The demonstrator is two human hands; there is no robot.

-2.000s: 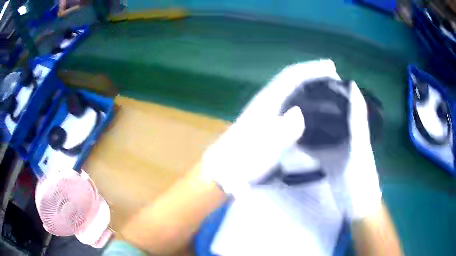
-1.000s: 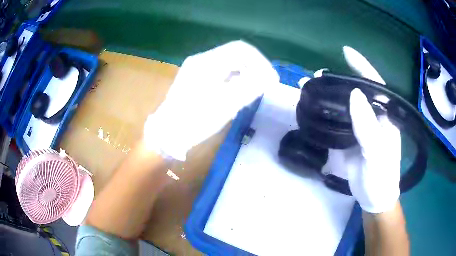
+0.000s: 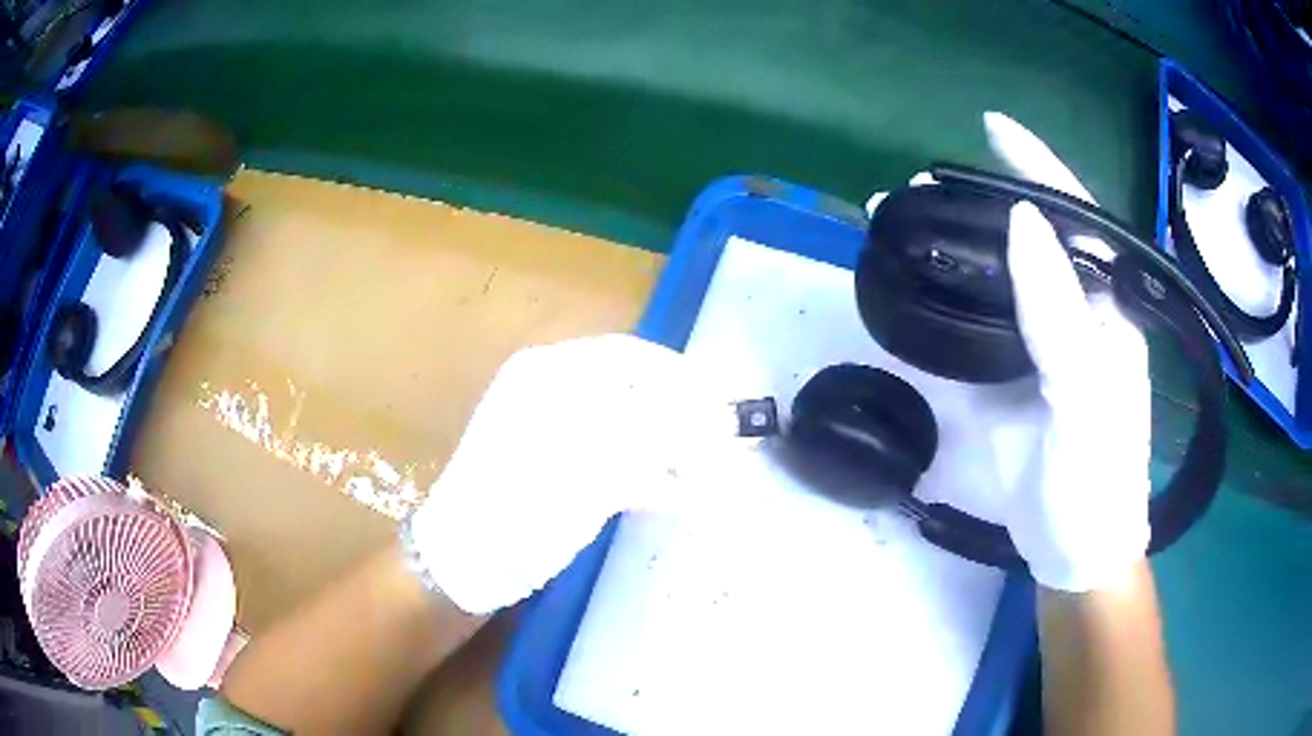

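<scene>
My right hand (image 3: 1082, 388), in a white glove, holds a black headset by its upper ear cup (image 3: 953, 281), with the fingers across the cup and band. The headband curves out to the right behind the hand. The lower ear cup (image 3: 863, 434) hangs over the white liner (image 3: 777, 604) of a blue tray (image 3: 705, 230). My left hand (image 3: 583, 453), gloved in white, reaches over the tray's left rim. A small black part (image 3: 755, 419) is pinched at its fingertips, which are washed out by glare.
Brown cardboard (image 3: 417, 273) covers the bench at left. A pink fan (image 3: 108, 597) stands at lower left. Another blue tray with a headset (image 3: 72, 341) lies at left, and one with a headset (image 3: 1269, 226) at right. The green belt (image 3: 576, 115) runs behind.
My left hand has come down to the small black part, which lay on the liner before, and taken hold of it. My right hand still holds the headset. The view has shifted slightly.
</scene>
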